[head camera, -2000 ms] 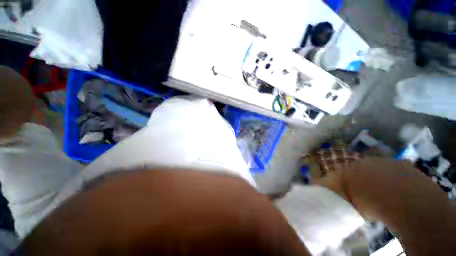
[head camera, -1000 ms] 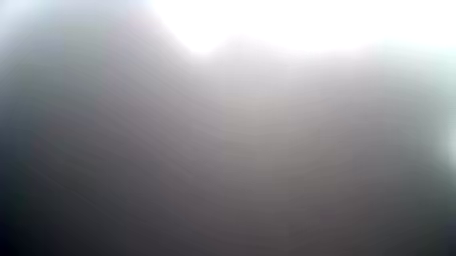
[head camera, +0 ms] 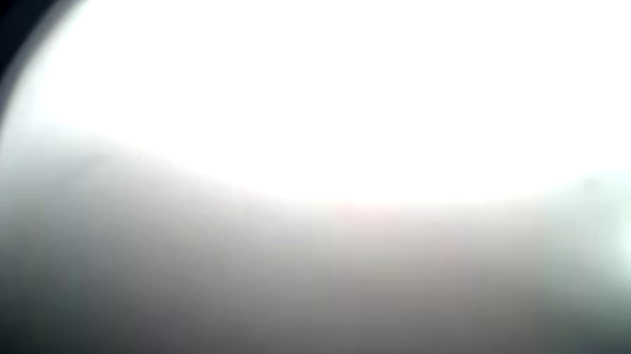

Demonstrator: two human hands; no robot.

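Observation:
The head view is covered or fully out of focus. A white, overexposed area (head camera: 346, 97) fills the upper part. A blurred grey surface (head camera: 311, 283), too close or too blurred to name, fills the lower part. No garment piece, machine or tool can be made out. Neither my left hand nor my right hand can be seen.
A dark patch lies in the top left corner of the view. The right edge has a pale greenish tint. No object, edge or person can be made out.
Two seconds ago the table, sewing machine and blue crates showed; now only blur shows. Since one second ago the white area has spread downward and to the left.

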